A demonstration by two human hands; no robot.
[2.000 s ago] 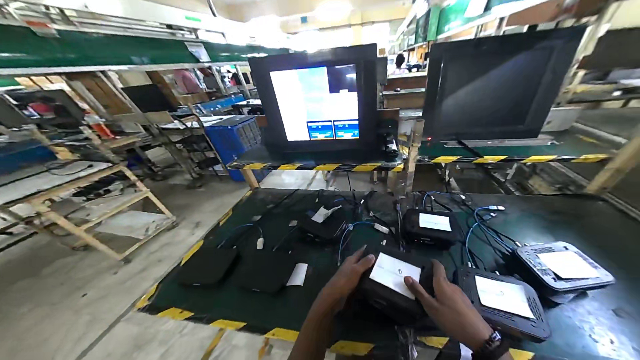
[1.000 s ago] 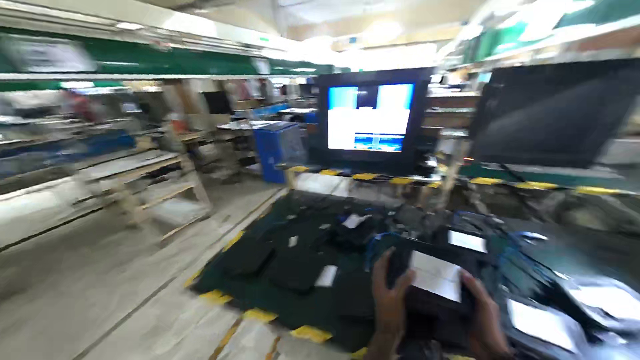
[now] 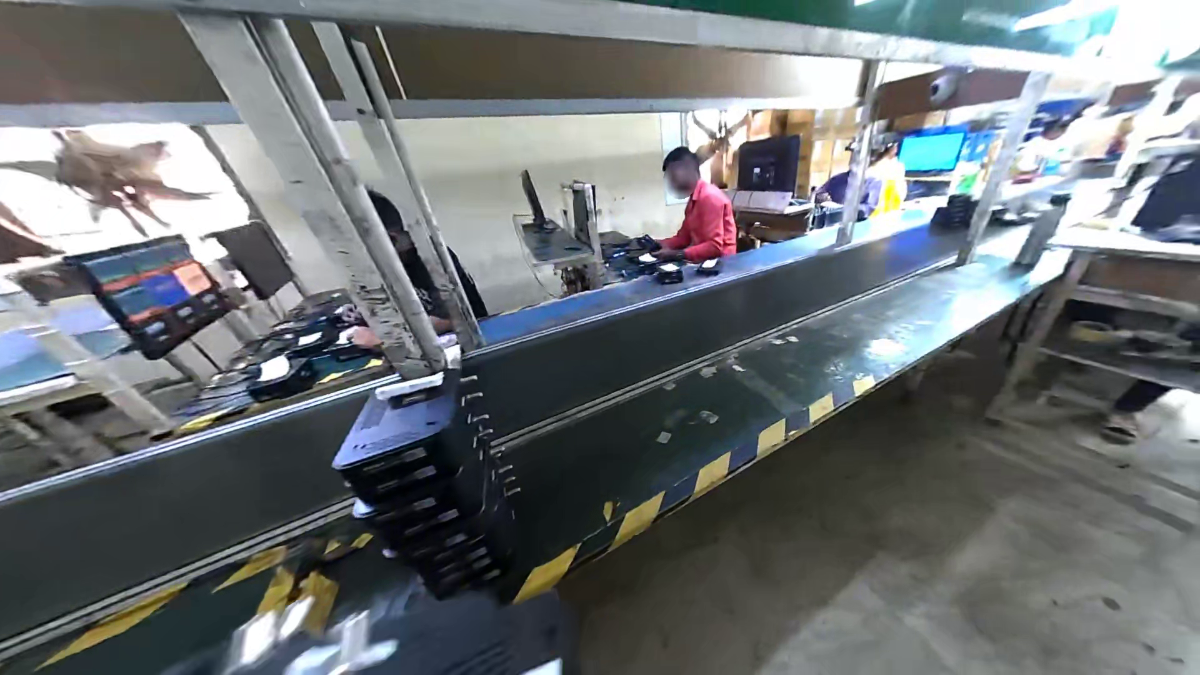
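Note:
Neither my left hand nor my right hand shows in the head view, so what they hold is hidden. A tall, leaning stack of black plastic device casings [image 3: 403,433] stands by the conveyor, left of the middle. Below it, at the bottom edge, lies part of another black casing [image 3: 487,633], blurred and cut off by the frame. Blurred pale, shiny pieces [image 3: 352,642] are beside that casing; what they are, I cannot tell.
A dark conveyor belt [image 3: 656,323] runs beside a green bench [image 3: 600,469] edged with yellow-striped tape. Metal posts [image 3: 319,187] rise along it. Across the belt, a person in a red shirt [image 3: 710,220] works, with another person partly behind posts. A wooden table [image 3: 1116,248] stands at right.
The view has swung far away from the two monitors and the bench of cabled devices. Both hands, seen earlier on a black device with a white paper on top, are out of view.

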